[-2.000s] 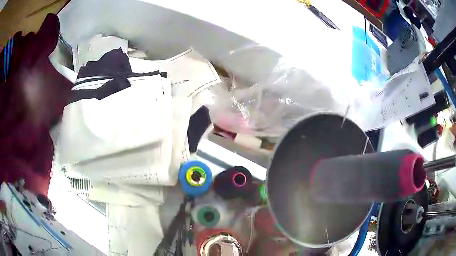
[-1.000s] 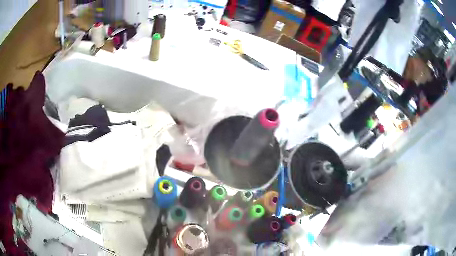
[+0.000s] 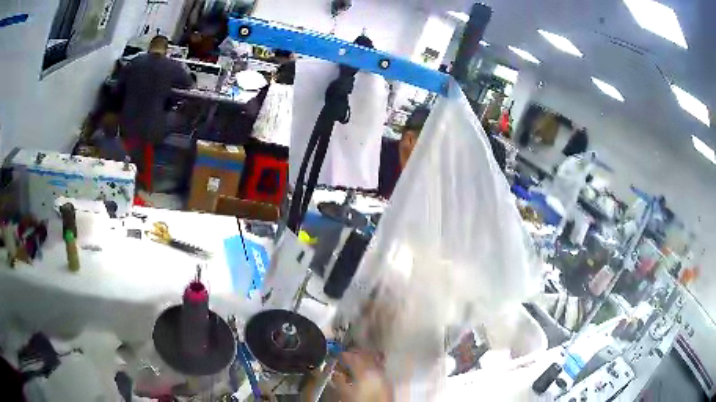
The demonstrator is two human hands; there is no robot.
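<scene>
The dark thread cone with a pink rim (image 3: 195, 314) stands upright on the left black spool seat (image 3: 169, 345). The right spool seat (image 3: 275, 345) holds no cone, and its centre pin shows. A translucent plastic bag (image 3: 463, 235) hangs from the blue crossbar (image 3: 314, 49). A blurred skin-toned shape at the bottom edge, right of the seats and by the bag, looks like my right hand (image 3: 357, 381). It is cut off, and its fingers and any hold cannot be made out. My left hand is not in view.
Behind the seats is a white table (image 3: 141, 271) with yellow-handled scissors (image 3: 177, 239), a green-topped cone (image 3: 71, 239) and a blue packet (image 3: 246, 265). Black straps (image 3: 320, 149) hang from the crossbar. A person in dark clothes (image 3: 153, 94) stands at the far left.
The view has tilted up and swung right. The crossbar, the full bag and the far room now show, and the small cones have left the view. The pink-rimmed cone stays on its seat.
</scene>
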